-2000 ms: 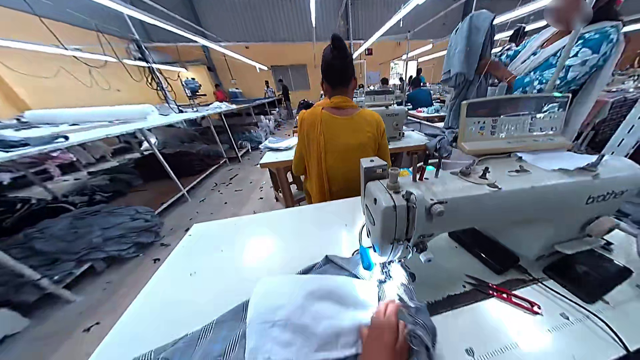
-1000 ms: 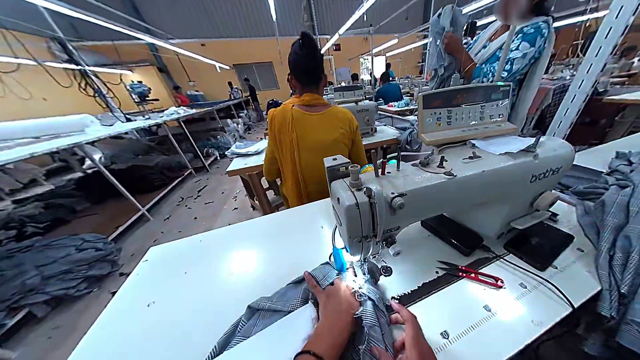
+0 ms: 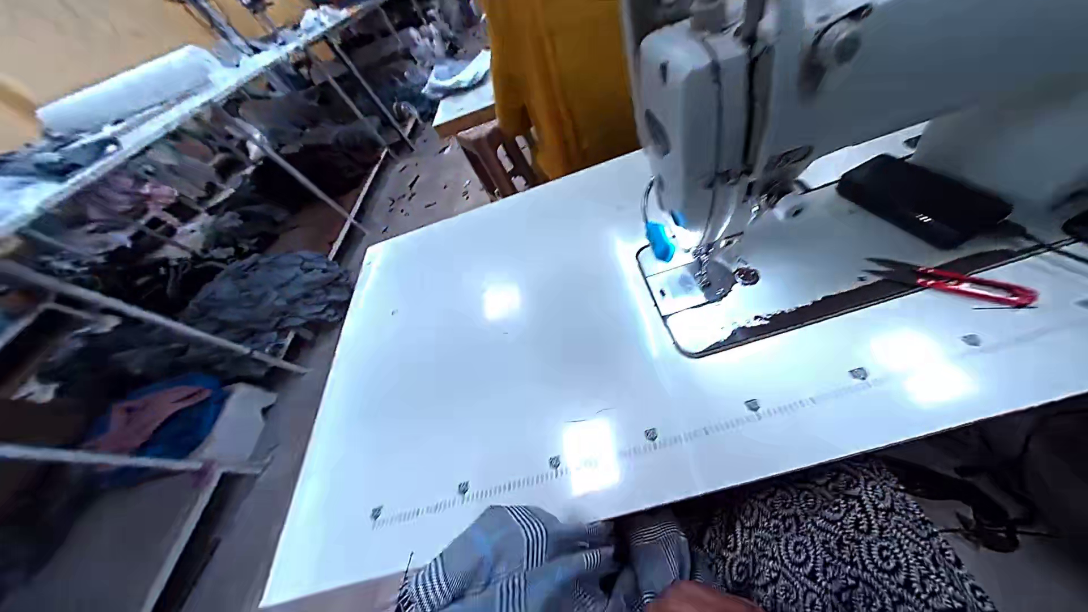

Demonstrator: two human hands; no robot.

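Observation:
Grey checked fabric (image 3: 518, 561) lies bunched over the table's front edge and hangs toward the lap. One hand (image 3: 701, 597) shows only in part at the bottom edge, touching the fabric; which hand it is and what its fingers hold cannot be told. The other hand is out of view. Farther up, the sewing machine's needle and presser foot (image 3: 714, 276) stand over the metal needle plate (image 3: 676, 289), with no fabric under them. A blue plastic piece (image 3: 660, 241) is beside the needle. Red-handled thread snips (image 3: 977, 287) lie on the machine bed's right side.
A black phone-like object (image 3: 925, 201) rests behind the snips. The white table (image 3: 442, 365) has a printed ruler along its front. Another person in yellow (image 3: 565, 85) is beyond it. Racks with piled cloth (image 3: 263, 297) stand left. Patterned black-and-white cloth (image 3: 824, 544) covers the lap.
The grey checked fabric has left the needle area and is now at the table's front edge. Both hands have moved away from the machine. The view has tilted down.

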